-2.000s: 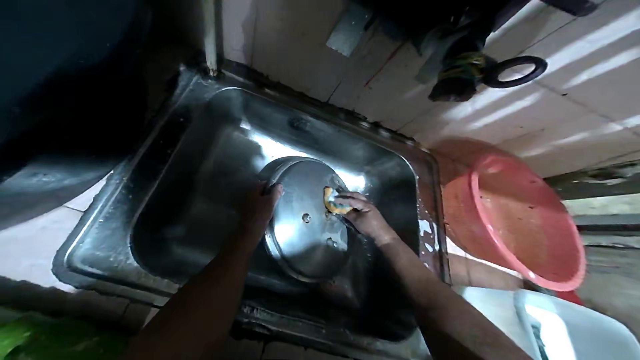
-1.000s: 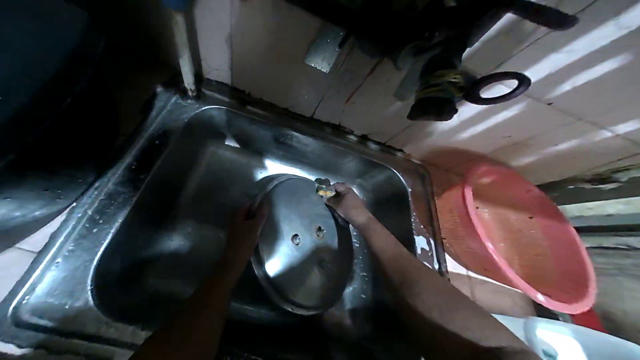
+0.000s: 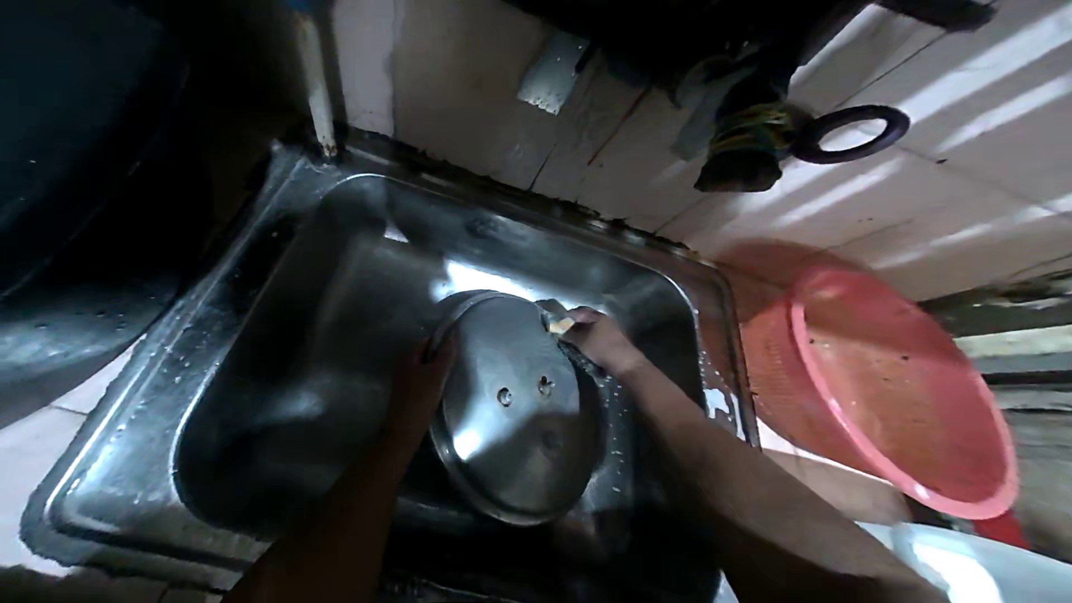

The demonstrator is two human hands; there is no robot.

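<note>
A round metal pot lid [image 3: 519,435] is held tilted inside a stainless steel sink [image 3: 335,293], its face toward the camera. Two small fittings show near its middle. My left hand [image 3: 427,377] grips the lid's left edge, its fingers partly in shadow. At the lid's upper right edge, my right hand [image 3: 599,339] holds a yellowish sponge [image 3: 559,324] against the rim.
A pink plastic basin [image 3: 904,394] leans right of the sink, with a pale tub [image 3: 963,561] below it. A large dark vessel [image 3: 75,193] is at the left. A pipe [image 3: 316,84] rises behind the sink; a dark ring [image 3: 850,134] lies near the tiles.
My right hand and the sponge have moved from the lid's face to its upper right edge. The lid has turned, and its fittings sit differently. My left hand keeps its hold.
</note>
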